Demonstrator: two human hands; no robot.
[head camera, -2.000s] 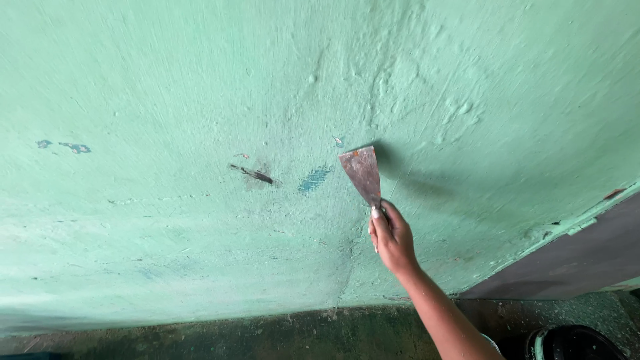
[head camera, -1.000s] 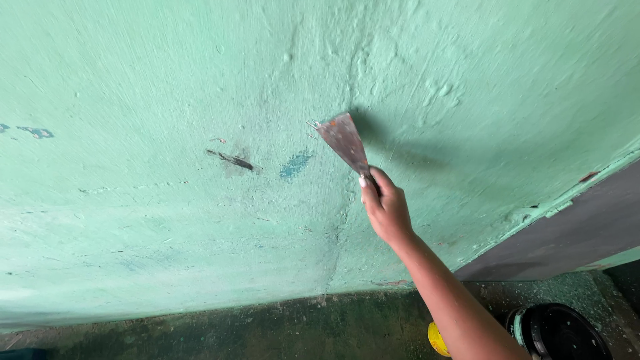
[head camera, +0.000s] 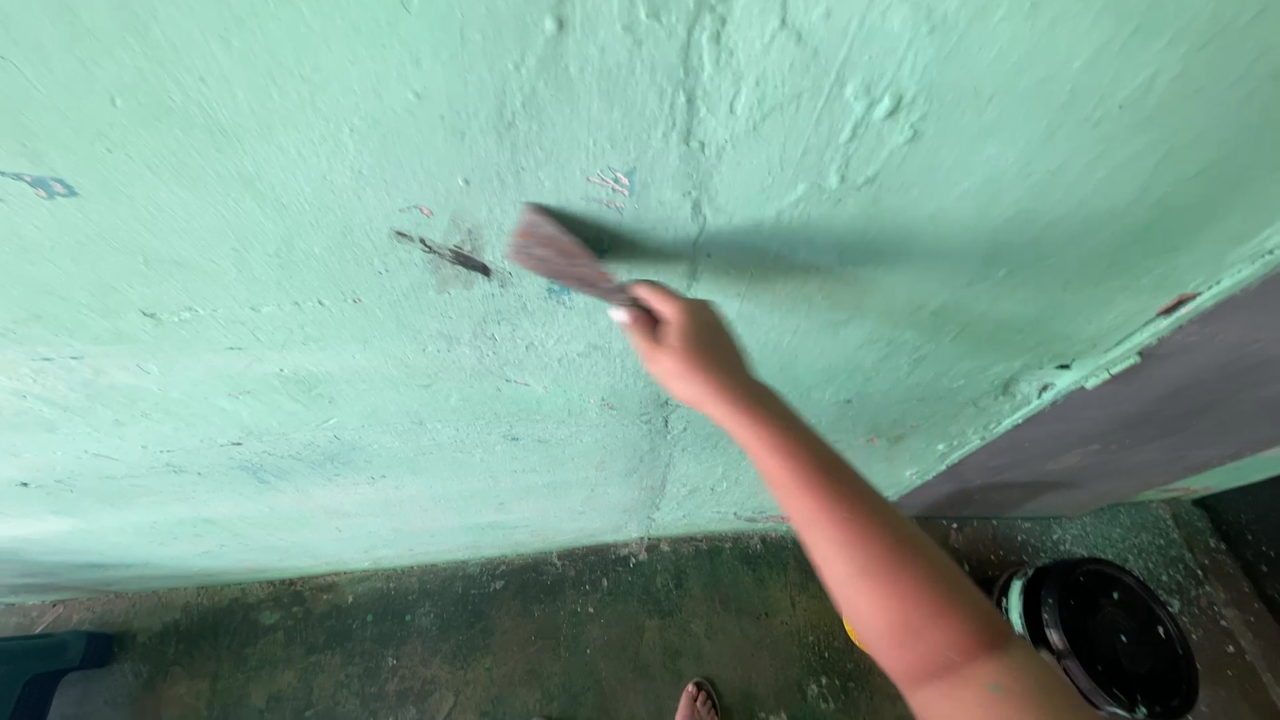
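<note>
My right hand (head camera: 690, 345) is closed around the handle of a putty knife (head camera: 565, 255), whose wide, stained metal blade points up and left. The blade is blurred and lies over the green painted wall (head camera: 450, 400); whether it touches the surface I cannot tell. Just left of the blade is a dark gouge (head camera: 455, 256) in the wall. Above and right of the blade, small pinkish scraped marks (head camera: 612, 182) show through the paint. A bit of a blue patch (head camera: 560, 290) shows under the blade. My left hand is out of view.
A black round bucket or lid (head camera: 1120, 635) stands on the floor at lower right, with a yellow object (head camera: 853, 632) partly behind my arm. A dark panel (head camera: 1110, 410) borders the wall at right. A dark teal plastic piece (head camera: 60, 655) is at lower left, and a foot (head camera: 698, 700) at the bottom.
The putty knife in my right hand has moved left and down across the wall, toward the dark gouge. Pinkish scraped marks now show where the blade was.
</note>
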